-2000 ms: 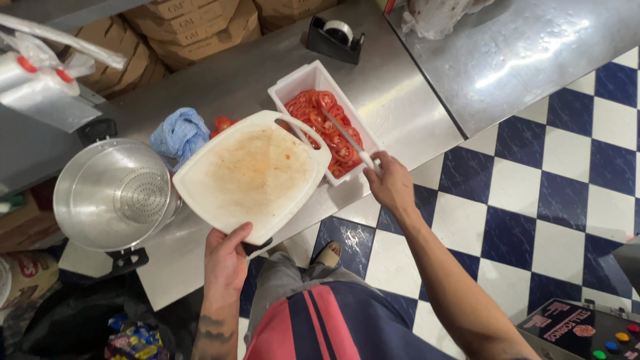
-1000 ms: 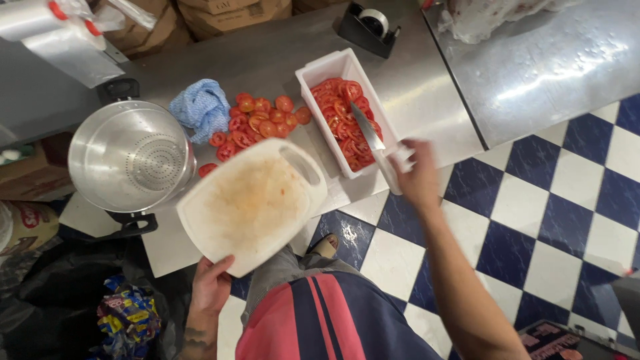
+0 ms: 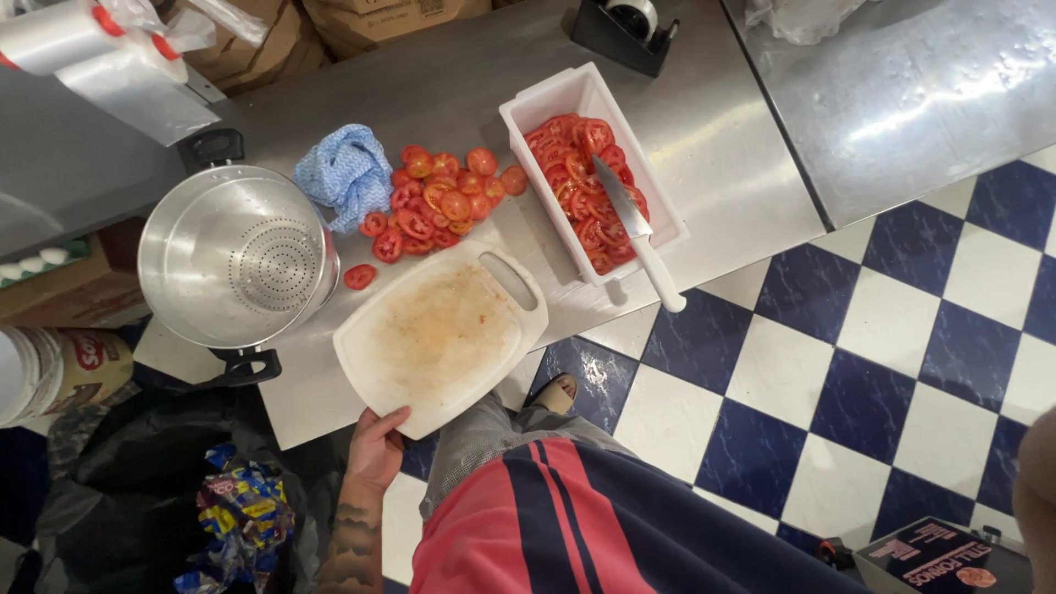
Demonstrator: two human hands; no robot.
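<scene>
My left hand (image 3: 379, 445) grips the lower corner of a stained white plastic cutting board (image 3: 441, 334), held over the counter's front edge. Of my right arm only a blurred part shows at the right edge; that hand is out of view. A kitchen knife (image 3: 639, 231) with a white handle lies across the near rim of a white plastic bin (image 3: 528, 157), its blade over sliced tomatoes (image 3: 573, 177). More tomato slices (image 3: 441, 198) lie in a loose heap on the steel counter, beside a crumpled blue cloth (image 3: 346, 173). To the left stands an aluminium pot with a perforated base (image 3: 239, 256).
A black tape dispenser (image 3: 627, 37) stands behind the bin. Rolls of plastic bags (image 3: 124, 66) and cardboard boxes (image 3: 388, 21) are at the back left. Below left are a bucket (image 3: 74, 371) and a black bin bag (image 3: 132, 495) with wrappers. A dark box (image 3: 945, 561) sits lower right.
My right hand has let go of the knife, which now rests on the bin, and has moved out of view to the right. The tomato heap, mostly covered by the board two seconds ago, shows fully.
</scene>
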